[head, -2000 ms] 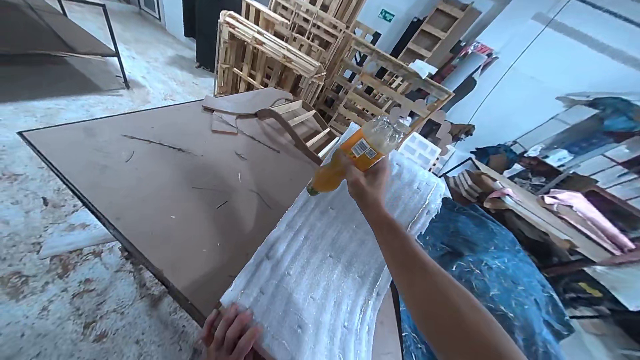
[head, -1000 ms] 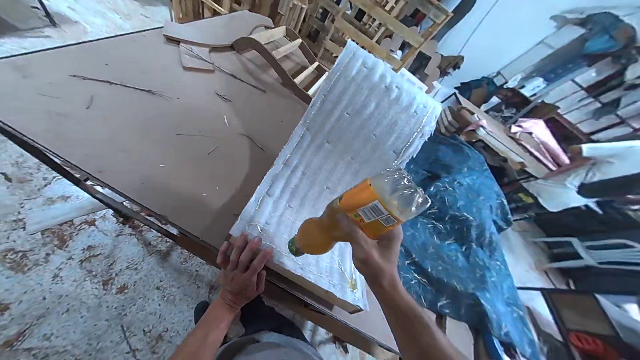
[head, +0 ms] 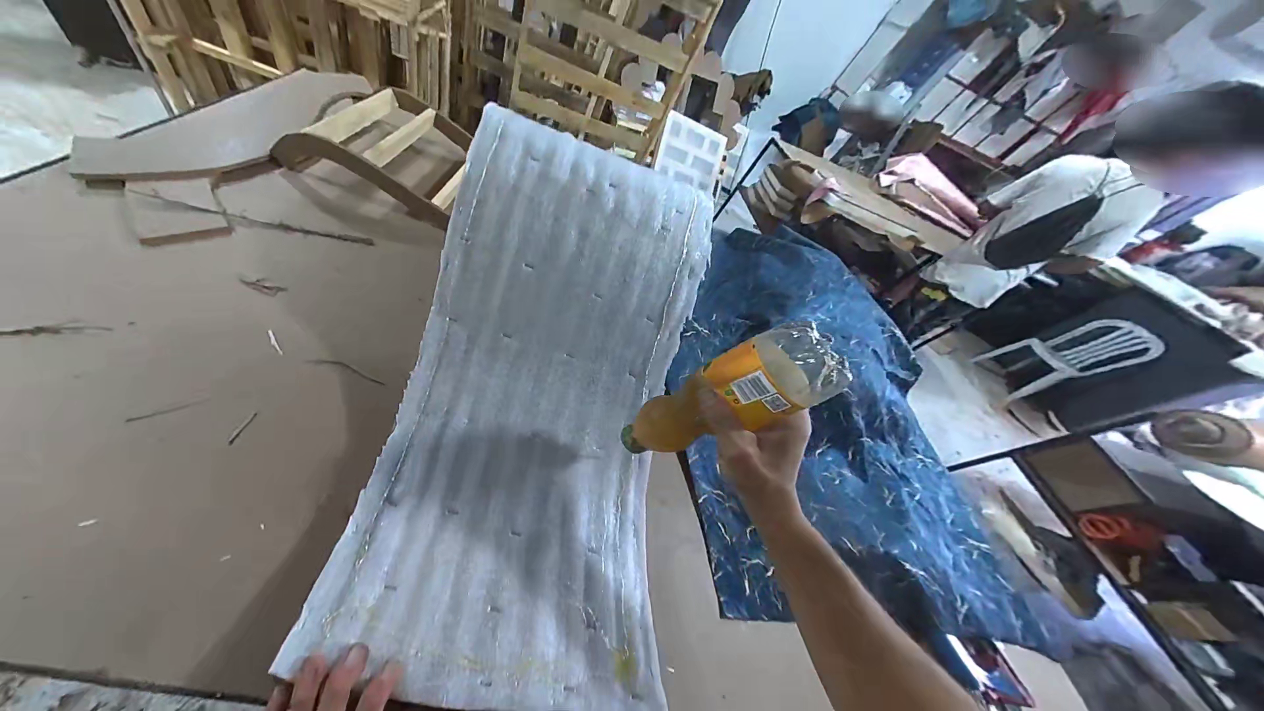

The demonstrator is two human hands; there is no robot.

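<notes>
My right hand (head: 755,444) grips a clear plastic bottle (head: 746,385) by its orange label. The bottle is tilted, its green cap end low at the left, with yellowish-orange liquid inside, over the right edge of a white padded sheet (head: 553,326). That sheet has ribs and small tufts and curves up over something at its far end. Yellowish streaks mark its near end. At the bottom left, the fingers of my left hand (head: 336,681) rest on the sheet's near corner; the rest of that hand is out of view.
Under the sheet is a brown board tabletop (head: 197,415) with scraps. A curved wooden frame (head: 385,158) lies beyond, before stacked slatted frames (head: 592,59). Blue cloth (head: 790,474) spreads at right. Farther right are a person in a light top (head: 1066,217) and a white plastic chair (head: 1086,351).
The bottle in my right hand has moved from over the sheet's near part to its right edge, farther from my left hand. The view has shifted.
</notes>
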